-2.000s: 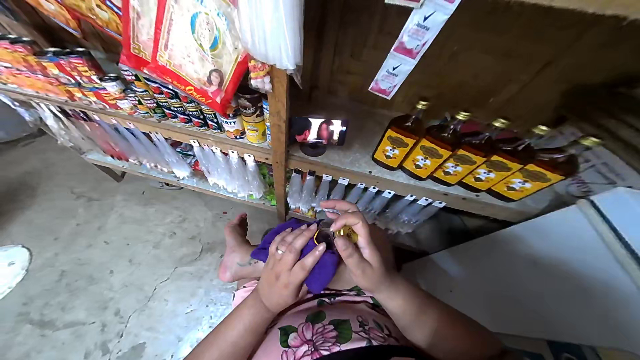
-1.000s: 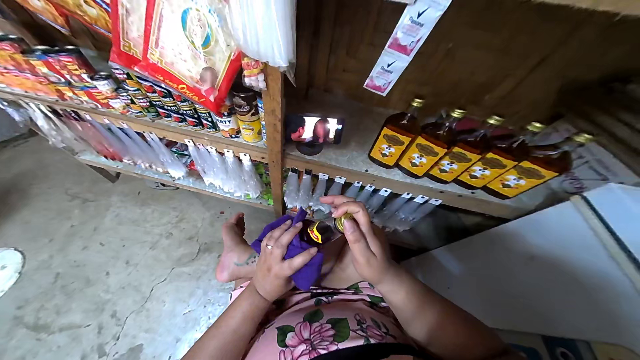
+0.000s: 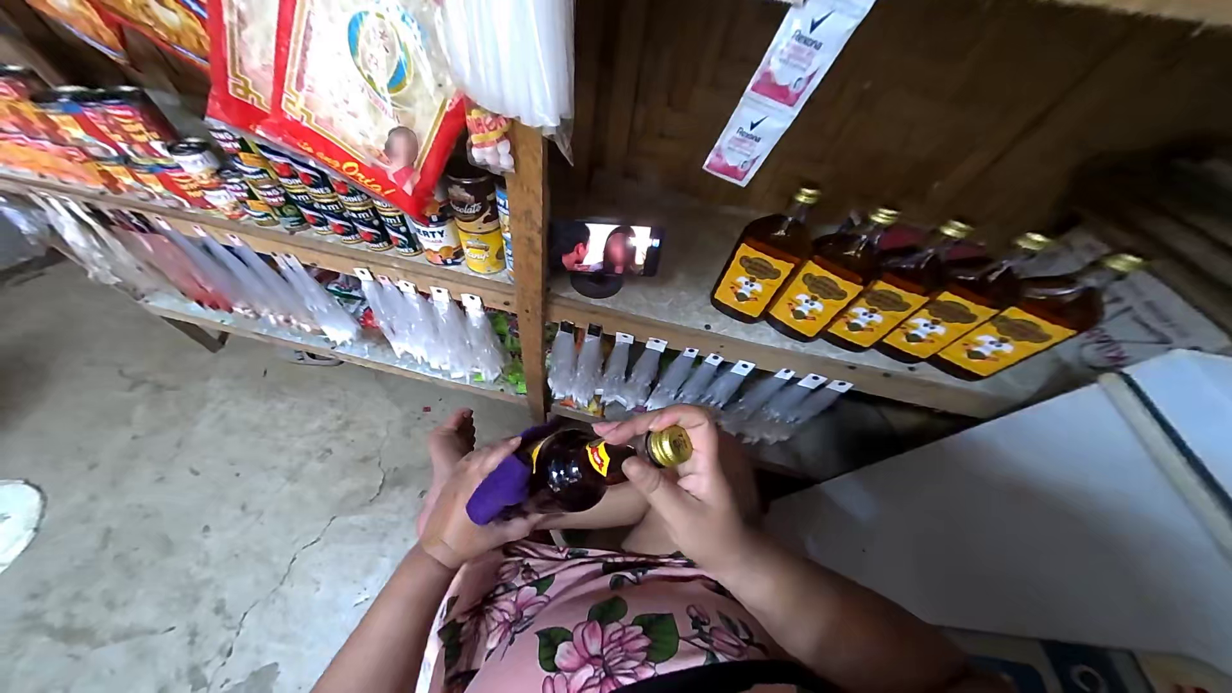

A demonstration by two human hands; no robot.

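A dark glass bottle (image 3: 570, 470) with a gold cap (image 3: 669, 447) lies tilted across my lap, held between both hands. My left hand (image 3: 474, 505) has a purple cloth (image 3: 500, 489) wrapped against the bottle's base end and grips it through the cloth. At the neck, just below the cap, the fingers and thumb of my right hand (image 3: 685, 481) close around the glass. A yellow and red neck label shows between the hands. The bottle's base is hidden by the cloth and my left hand.
Several amber bottles with yellow labels (image 3: 823, 300) line the wooden shelf ahead right, beside a lit phone (image 3: 616, 250) on a stand. Clear plastic packets (image 3: 674, 373) hang below. Cans (image 3: 327, 204) fill the left shelf; a white surface (image 3: 982, 510) stands close on my right.
The bottle, largely covered by my hands and the cloth before, now shows much more of its body and lies more sideways. The cloth has shifted toward its base end.
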